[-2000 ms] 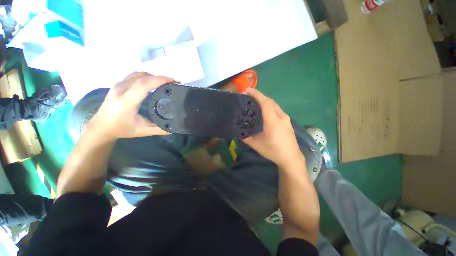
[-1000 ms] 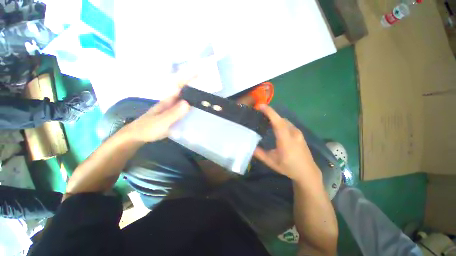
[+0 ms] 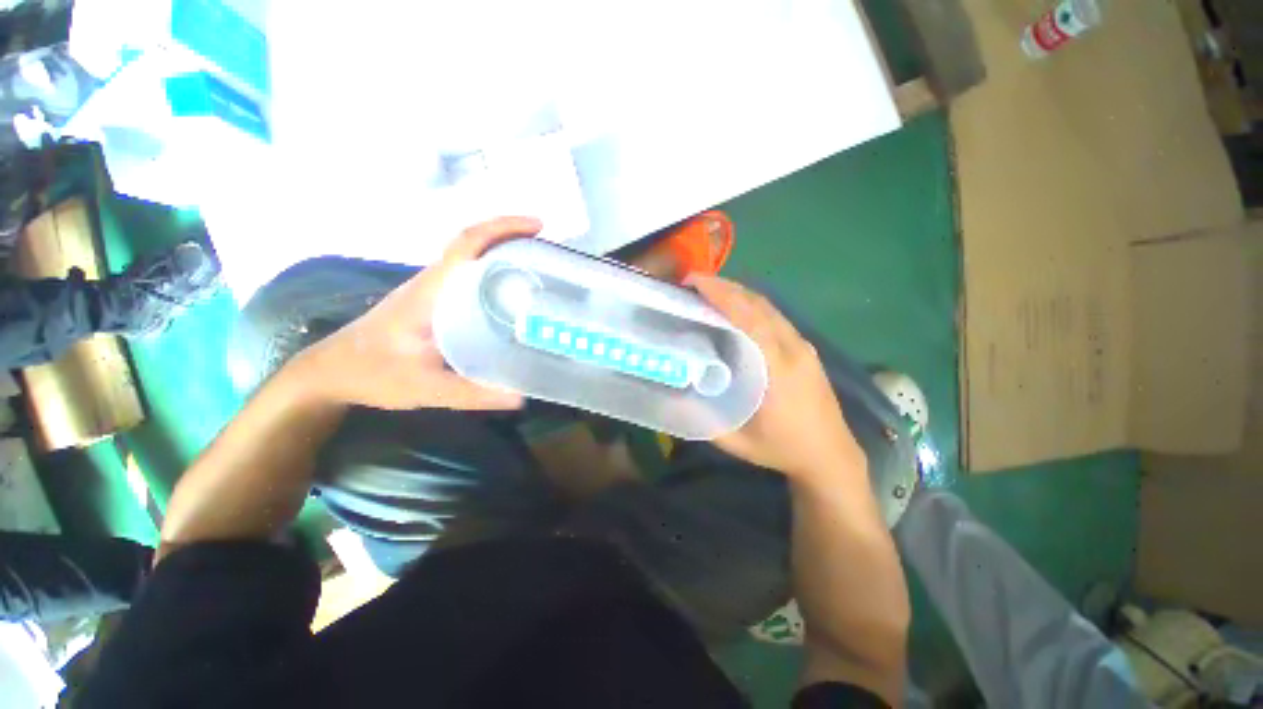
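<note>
The appliance unit (image 3: 596,395) is held over my lap with its frosted oval tank facing up at me. Inside the tank show a teal strip with a row of small white squares (image 3: 607,349), a round translucent tube end (image 3: 711,375) at the right and a rounder pale shape at the left. The black base is hidden underneath. My left hand (image 3: 402,333) grips the unit's left end. My right hand (image 3: 792,388) grips its right end.
A white tabletop (image 3: 720,83) lies ahead, with blue-and-white boxes (image 3: 219,104) at its left and a white box (image 3: 520,187) near its front edge. An orange shoe (image 3: 706,244) is below the edge. Cardboard (image 3: 1060,305) and a bottle (image 3: 1060,27) are at right; other people's legs show at both sides.
The unit has turned over: first its black bottom faced me, then its side with two pale ovals, and now the tank's open face. Both hands still hold it.
</note>
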